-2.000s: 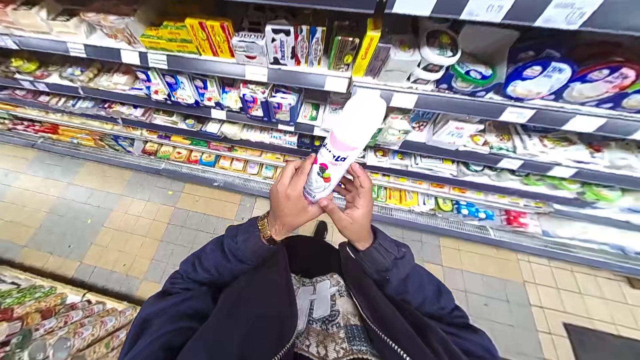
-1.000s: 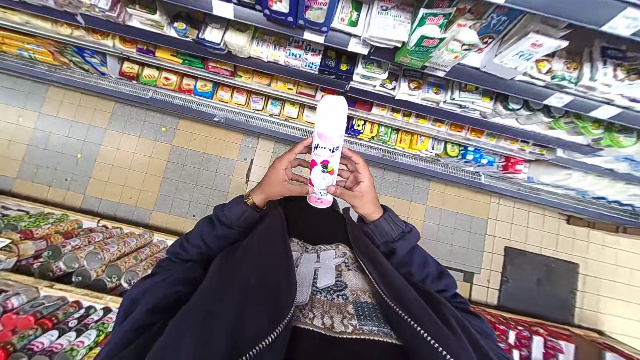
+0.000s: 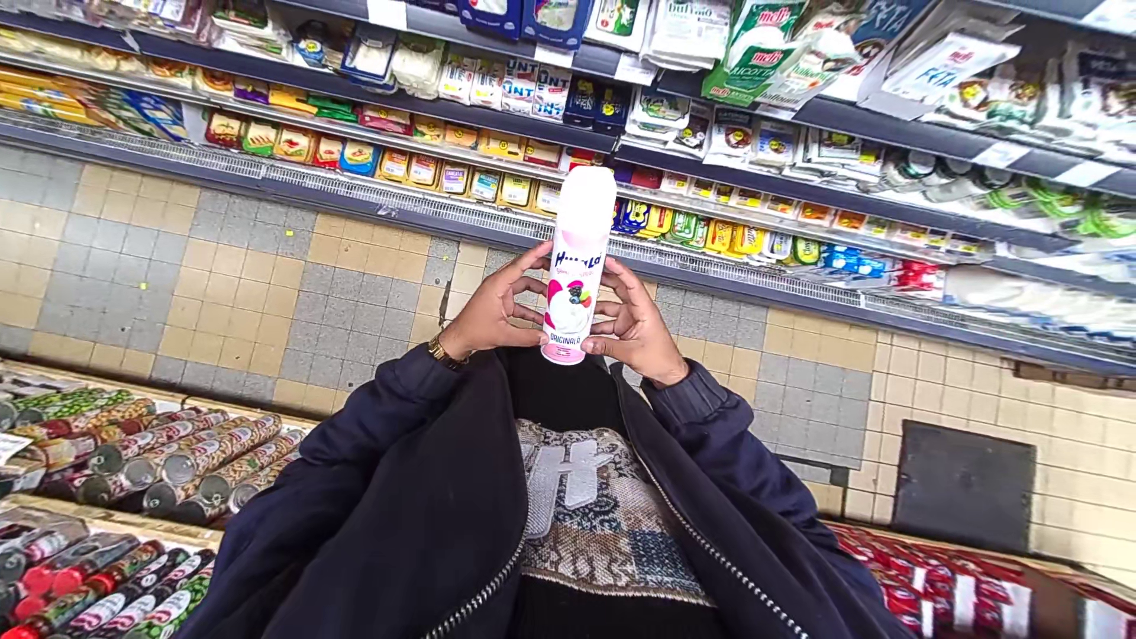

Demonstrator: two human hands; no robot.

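Observation:
A white and pink spray can of whipped cream (image 3: 577,266) with a white cap stands nearly upright before my chest, its fruit-printed front towards the camera. My left hand (image 3: 504,311) holds its left side with the fingertips and has the thumb near the base; a gold-coloured watch (image 3: 444,353) is on that wrist. On the can's right side are the fingers and thumb of my right hand (image 3: 641,324). Both palms stay off the can, and the far side of it is hidden.
Ahead, a chilled shelf unit (image 3: 355,200) runs across, stocked with packaged cheeses. Rows of cans (image 3: 200,457) lie in a display at the lower left. Red packages (image 3: 932,577) sit at the lower right, near a dark floor plate (image 3: 963,484) in the tiled floor.
The can was tilted to the right two seconds ago and now stands nearly upright, its printed front turned to the camera. Both hands still hold it. The view has shifted over the shelves.

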